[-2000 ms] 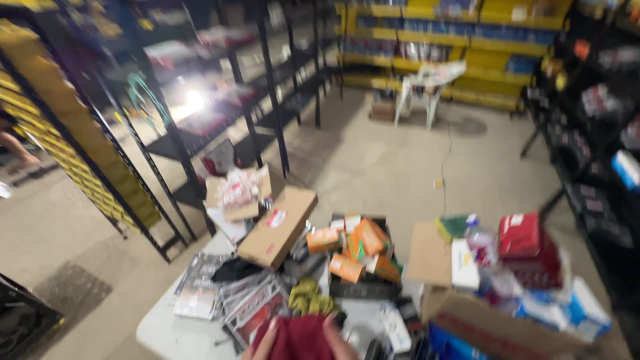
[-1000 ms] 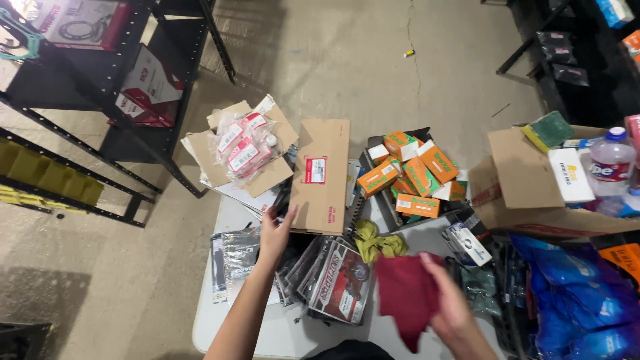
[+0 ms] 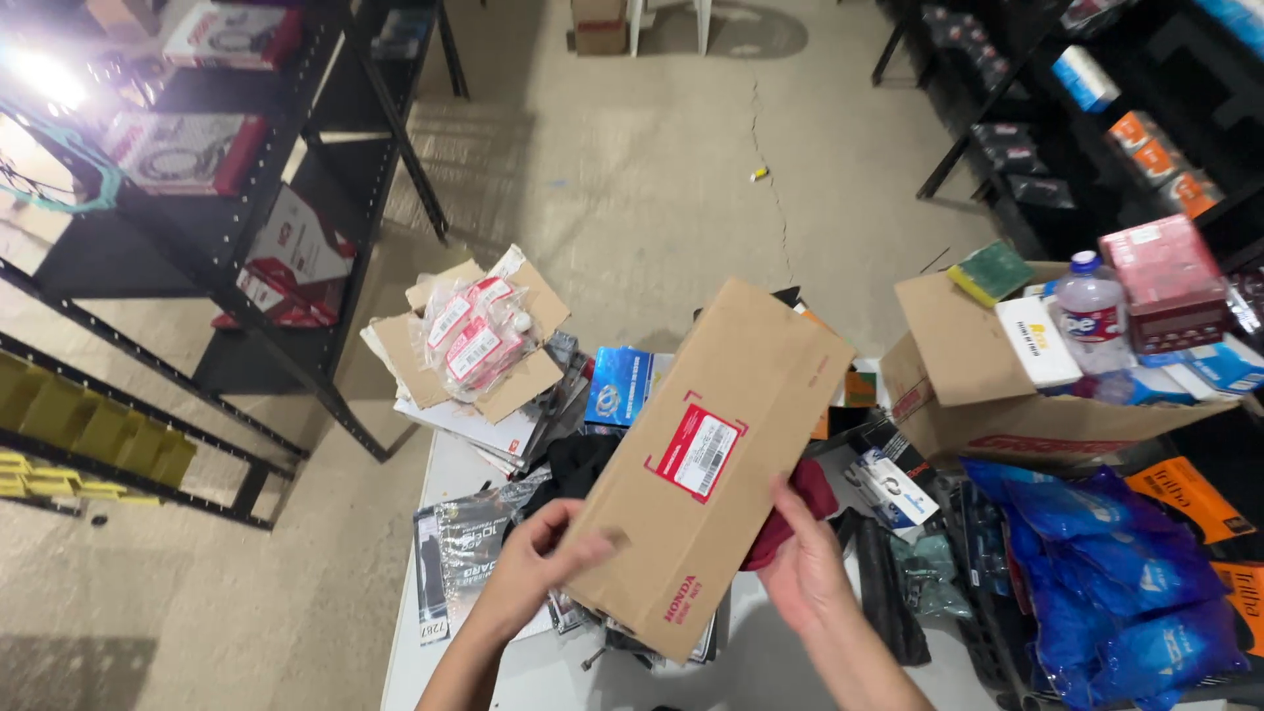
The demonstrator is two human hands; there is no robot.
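Note:
A long Honda cardboard box [image 3: 632, 553] with a red and white label is held up at a tilt over the white table [image 3: 434, 583]. My left hand [image 3: 548, 568] is at its lower left edge, thumb on the face, slightly blurred. My right hand [image 3: 805, 553] grips the right edge and also holds a dark red cloth [image 3: 815, 494], partly behind the box. Beneath the box lie packaged parts, mostly hidden. A blue box [image 3: 619, 387] shows behind its left edge.
Plastic-bagged parts [image 3: 472, 336] lie on opened cardboard at the left. An open carton [image 3: 948, 346] holds a bottle [image 3: 1089, 306], a sponge [image 3: 990, 272] and boxes. Blue packets [image 3: 1106, 563] fill the right side. Black shelving [image 3: 222, 247] stands left, with more shelving [image 3: 1037, 118] right.
The long cardboard box, lying on the table a second ago, is now lifted and turned between my hands. My right hand still has the red cloth. The view has shifted.

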